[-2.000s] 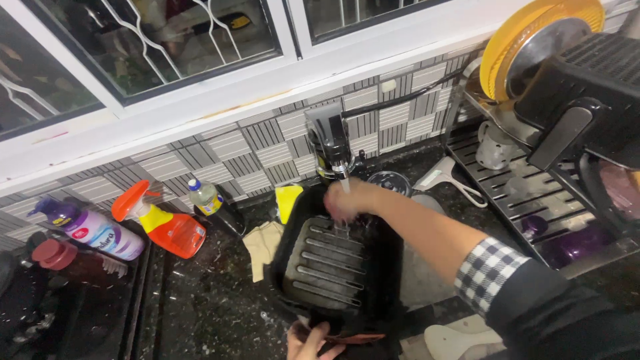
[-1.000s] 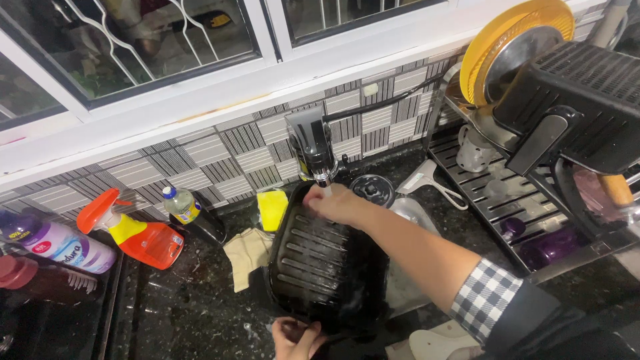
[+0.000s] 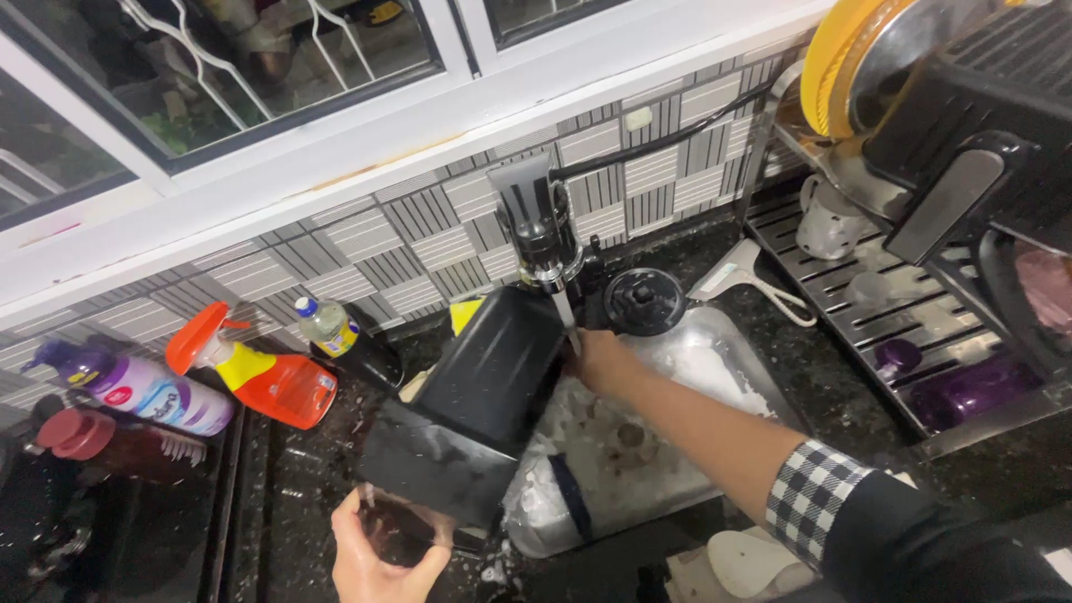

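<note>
A black air fryer basket [image 3: 481,394] is tilted on its side over the left part of the stainless steel sink [image 3: 670,494], its outer faces toward me. My left hand [image 3: 385,544] grips its handle, near the bottom of the view. At the basket's far right edge is my right hand [image 3: 599,360], under the water running from the black faucet [image 3: 540,226]; its fingers are partly hidden, so its hold is unclear. Suds and a dark blue object [image 3: 569,498] lie in the sink. A round black sink strainer or lid [image 3: 645,301] sits behind it.
Left stand an orange spray bottle [image 3: 280,385], a dish soap bottle [image 3: 331,327] and a purple-white bottle [image 3: 159,394]. A white squeegee [image 3: 733,272] lies beside the metal dish rack [image 3: 837,327], which holds a black appliance part [image 3: 988,109]. A white spoon rest [image 3: 749,565] is at the near edge.
The basket has turned from its ridged inside facing me to its outer side, and has shifted left, uncovering the sink. My left hand has moved with it to the handle.
</note>
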